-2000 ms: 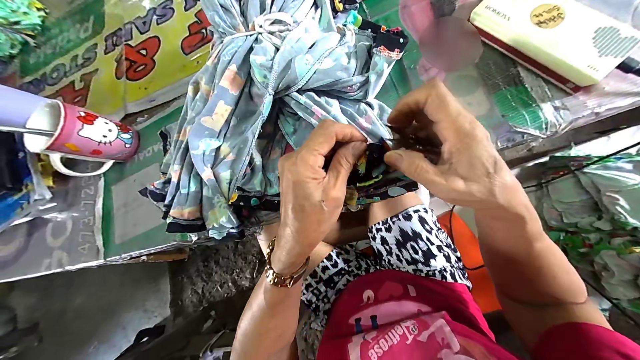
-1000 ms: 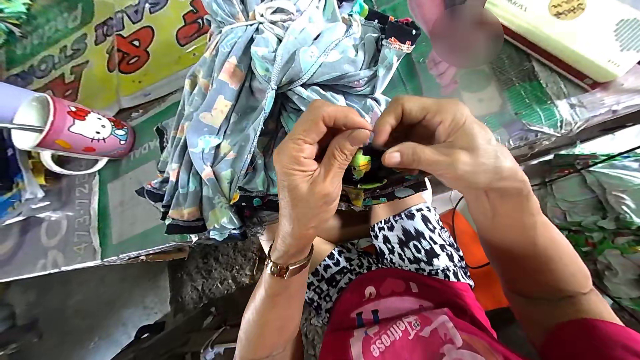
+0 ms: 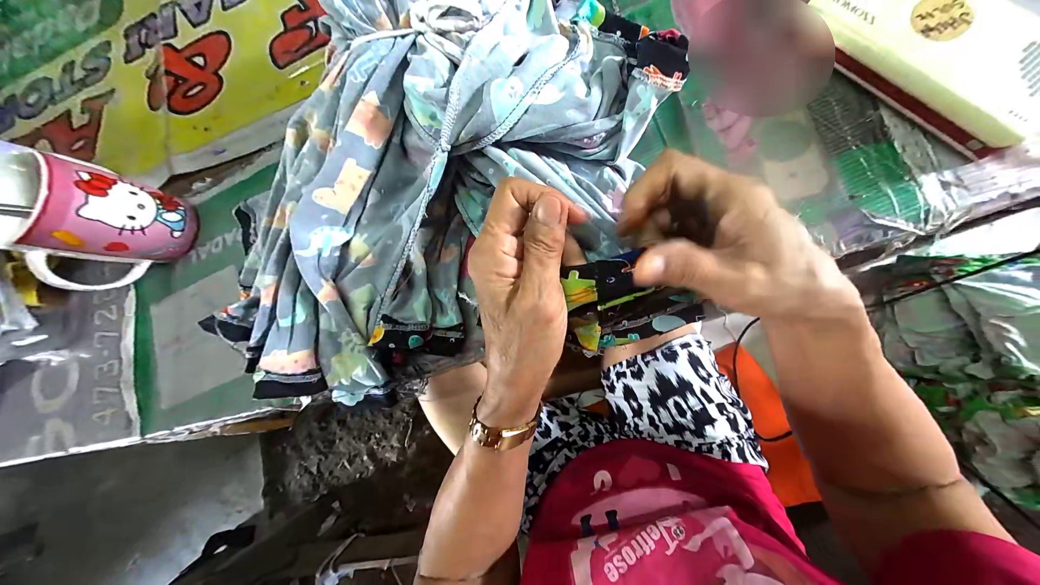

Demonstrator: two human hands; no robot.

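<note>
A bundle of thin grey printed fabric (image 3: 349, 187), tied round with a pale strip, lies on the table in front of me. My left hand (image 3: 528, 268) is at its near right side, thumb pressed on the curled fingers; whether something small is pinched there is hidden. To its right, my right hand (image 3: 715, 236) has curled fingers and is partly blurred. Its thumb is beside a black fabric edge with yellow-green print (image 3: 601, 284), which shows between the hands; whether the thumb touches it is unclear. Black hems show along the bundle's lower edge.
A pink cartoon mug (image 3: 114, 211) with a metal stick in it stands at the left. A cream and dark red box (image 3: 942, 65) is at the upper right, near a blurred pink shape. Printed plastic sheeting (image 3: 203, 357) covers the table. Crumpled plastic bags (image 3: 983, 325) are at the right.
The hands, close together a second ago, are now farther apart. More of the black and yellow-green fabric edge shows between them.
</note>
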